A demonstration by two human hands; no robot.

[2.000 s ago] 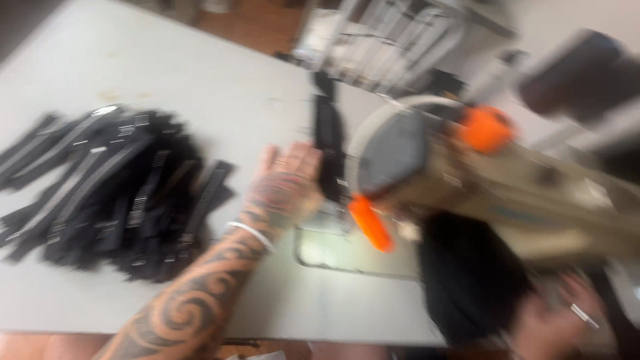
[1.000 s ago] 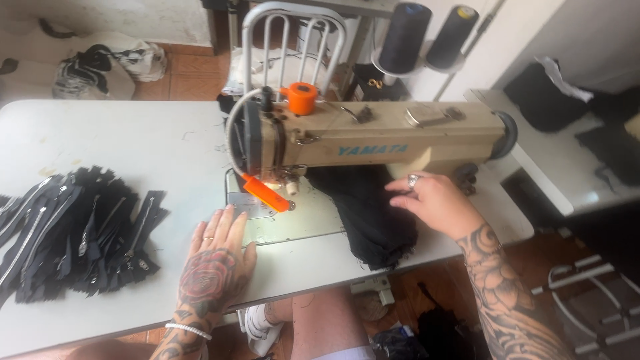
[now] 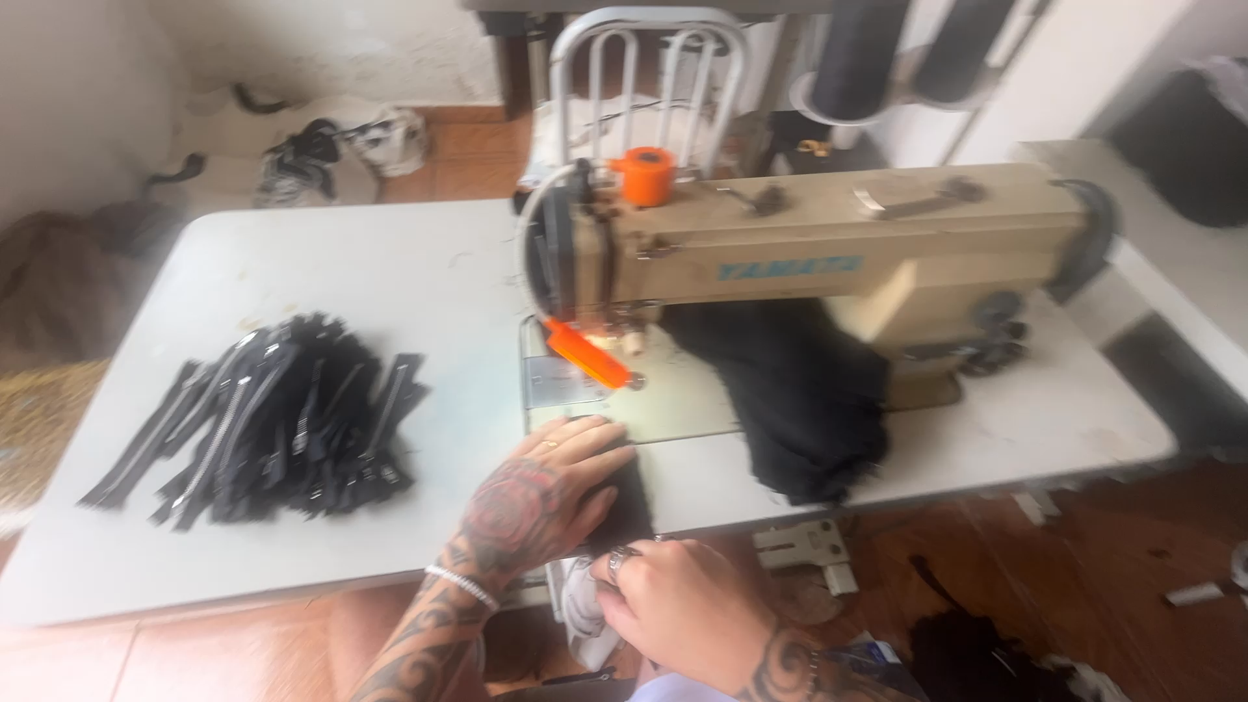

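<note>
My left hand (image 3: 556, 487) lies on a strip of black fabric (image 3: 624, 502) at the table's front edge, its fingers spread, just in front of the machine's needle area. My right hand (image 3: 682, 595), fingers closed, holds the near end of that fabric at the edge. Behind them stands a beige Yamata sewing machine (image 3: 780, 239) with an orange finger-shaped part (image 3: 588, 353) hanging by the needle. A bunched black cloth (image 3: 799, 400) lies under the machine's arm and drapes to the table edge. Black zippers with metal teeth (image 3: 292, 429) are heaped on the left.
The white table (image 3: 458, 253) carries the machine. Dark thread cones (image 3: 858, 58) stand behind it, as does a white metal chair (image 3: 648, 58). A side table (image 3: 1150, 214) with dark cloth is at the right. Black scraps (image 3: 975, 663) lie on the floor.
My right hand has left the bunched black cloth and come to the front edge beside my left hand. A black fabric strip now shows under my left hand.
</note>
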